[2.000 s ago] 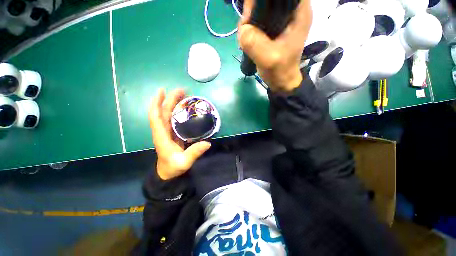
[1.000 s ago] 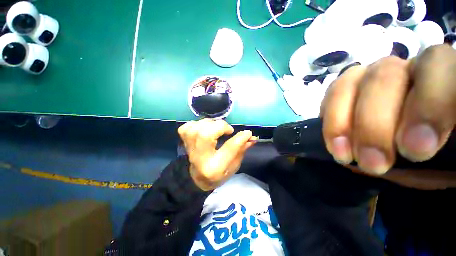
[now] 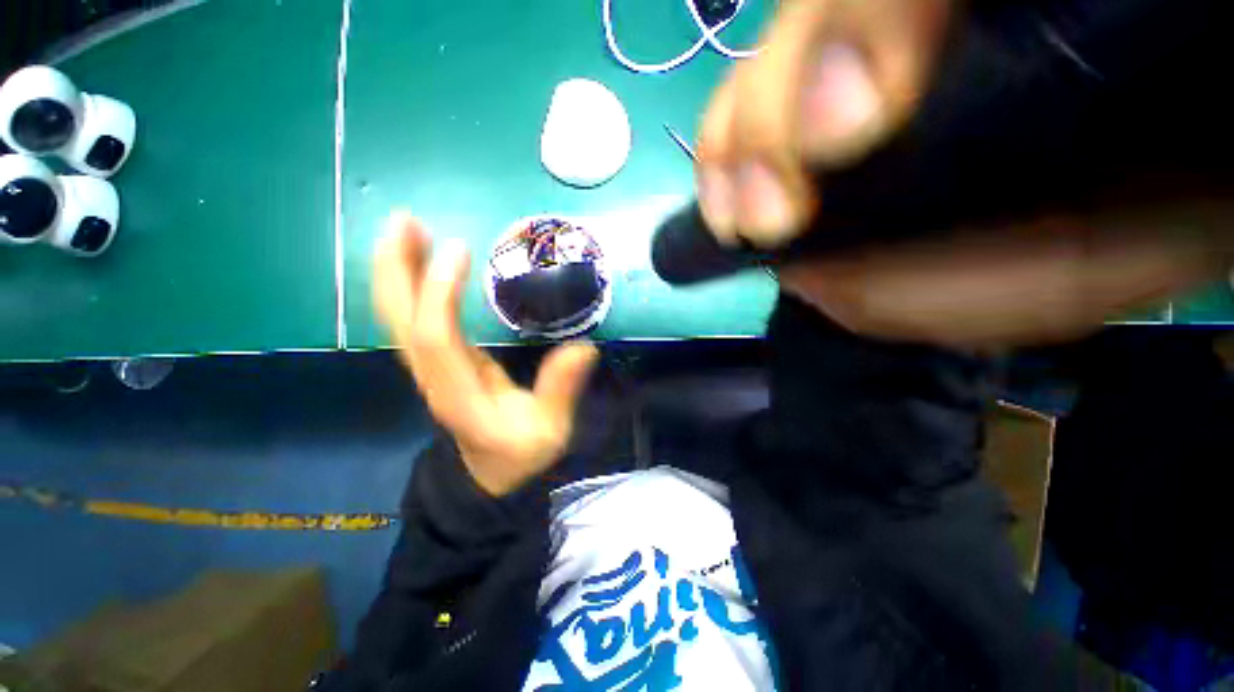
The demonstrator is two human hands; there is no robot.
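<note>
The open camera head stands on the green bench near its front edge, black part and coloured wires showing. My left hand is just left of and below it, blurred, fingers apart, holding nothing. A black electric screwdriver lies in my right hand, which is large, close to the camera and blurred; the tool's nose points left towards the head, apart from it. Its bit cannot be made out. The white rear shell lies on the bench behind the open head.
Finished cameras stand at the bench's left. A white cable loops at the back, and a thin shaft shows beside my right hand. A cardboard box is below the bench at right. My right arm hides the bench's right side.
My left hand has opened and moved up and left, beside the open head. My right hand has moved left and up with the screwdriver, whose nose was near my left fingertips.
</note>
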